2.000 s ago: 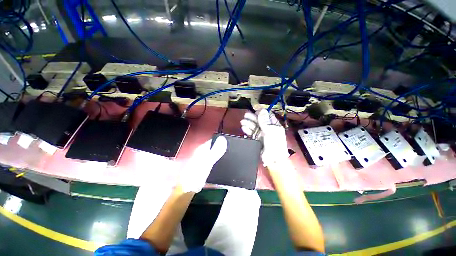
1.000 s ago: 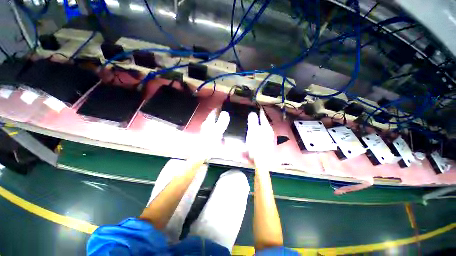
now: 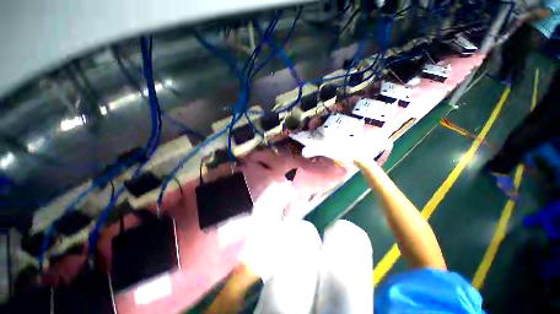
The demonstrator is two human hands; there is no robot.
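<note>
My right hand [image 3: 328, 147], in a white glove, reaches to the nearest white-side-up unit [image 3: 345, 125] on the pink mat. Glove and unit blend together in the glare, so its grip is unclear. My left hand [image 3: 274, 197] is a blurred, overexposed white shape low over the mat, right of a black unit [image 3: 224, 199]; its fingers cannot be made out. Another black unit [image 3: 144, 250] lies farther left, with a white slip [image 3: 153, 289] at its front edge.
More white-side-up units [image 3: 374, 111] run along the shelf to the upper right. Cream power strips [image 3: 166, 160] with black adapters stand behind. Blue cables [image 3: 151, 92] hang above. A person in dark and blue clothing [image 3: 531, 116] is at the right, beyond the yellow floor line [image 3: 454, 178].
The view has swung toward the right end of the shelf. Both hands have left the black unit they were at; my right hand has moved right to the white-side-up units.
</note>
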